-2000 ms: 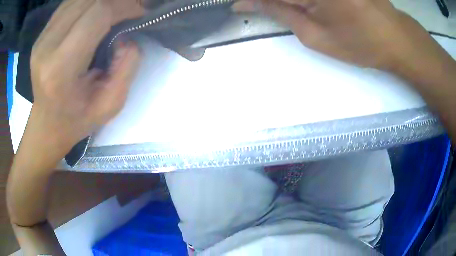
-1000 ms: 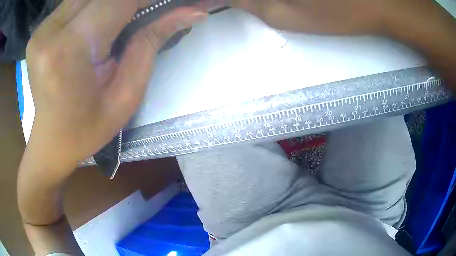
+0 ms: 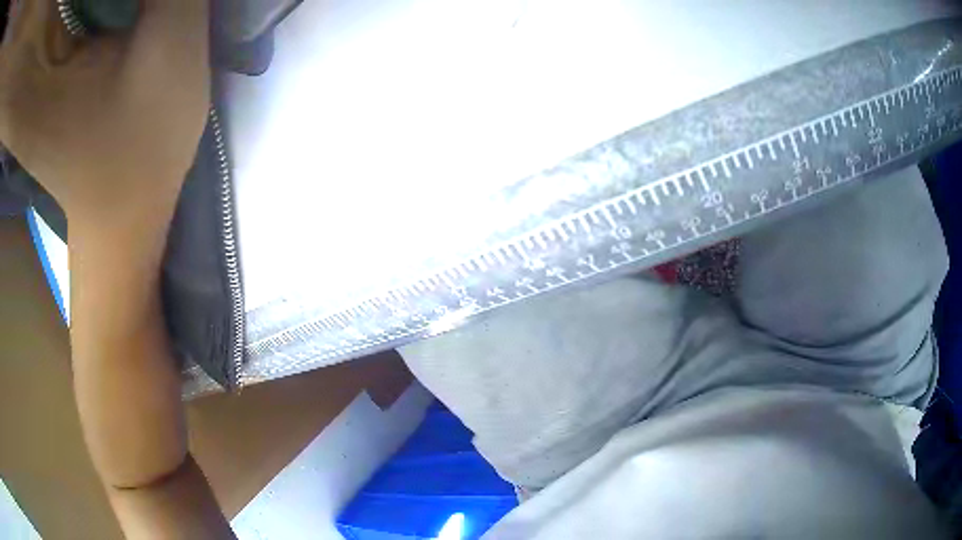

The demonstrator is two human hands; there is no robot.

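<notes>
The dark grey garment [image 3: 195, 269] lies at the left of the white table. Its zipper [image 3: 225, 200] shows as a line of silvery teeth running down to the table's front edge. My left hand [image 3: 106, 105] is at the upper left, over the garment, with cloth and a short curve of teeth between thumb and fingers. Its fingertips are hidden or cut off by the top edge. More dark cloth shows just right of the hand. My right hand is out of the picture. The needle area is not in view.
A clear ruler strip [image 3: 633, 227] with white numbers runs along the front edge of the white table [image 3: 422, 137]. The wearer's grey-clad lap [image 3: 591, 380] is below it. A blue bin [image 3: 422, 475] is under the table at lower left.
The view has swung and the table edge tilts more. My left hand is nearer the upper left corner. My right hand has left the picture. A longer stretch of zipper shows beside the left wrist.
</notes>
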